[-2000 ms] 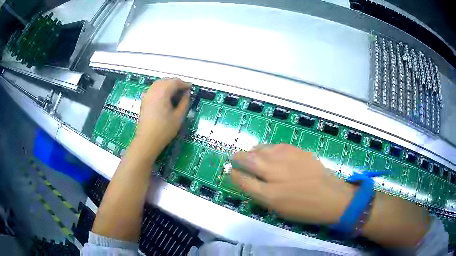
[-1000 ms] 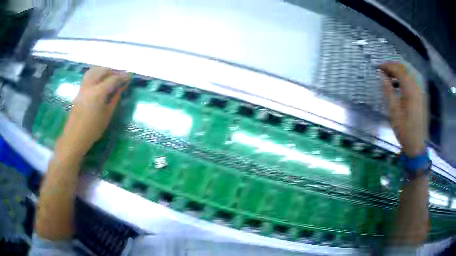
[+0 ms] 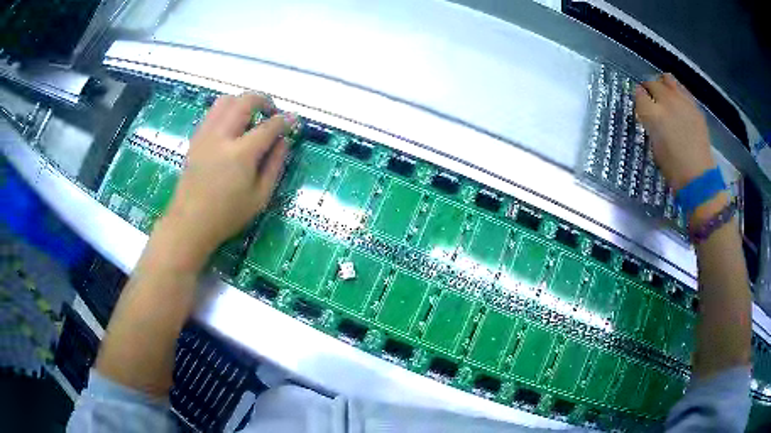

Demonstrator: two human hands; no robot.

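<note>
A row of green PCB panels (image 3: 448,317) lies on the conveyor between pale rails. One small silver component (image 3: 346,271) sits on a lower unit board left of centre. My left hand (image 3: 241,148) is over the upper edge of the row at left, fingers curled at the board edge; whether it holds anything is hidden. My right hand (image 3: 672,118), with a blue wrist strap (image 3: 702,189) and a dark beaded bracelet, is at the clear component tray (image 3: 621,127) of silver parts, fingertips together at its upper part. Whether it pinches a part cannot be told.
The conveyor rails (image 3: 245,326) run along both sides of the boards. The white ledge (image 3: 380,68) is beyond them. A black slotted rack (image 3: 626,38) is behind the ledge; another black slotted tray (image 3: 211,376) is low at left. A blue object is at the left edge.
My right hand has gone from the boards to the component tray, and the silver component now shows uncovered on the board. My left hand remains at the upper board edge. The camera view has shifted.
</note>
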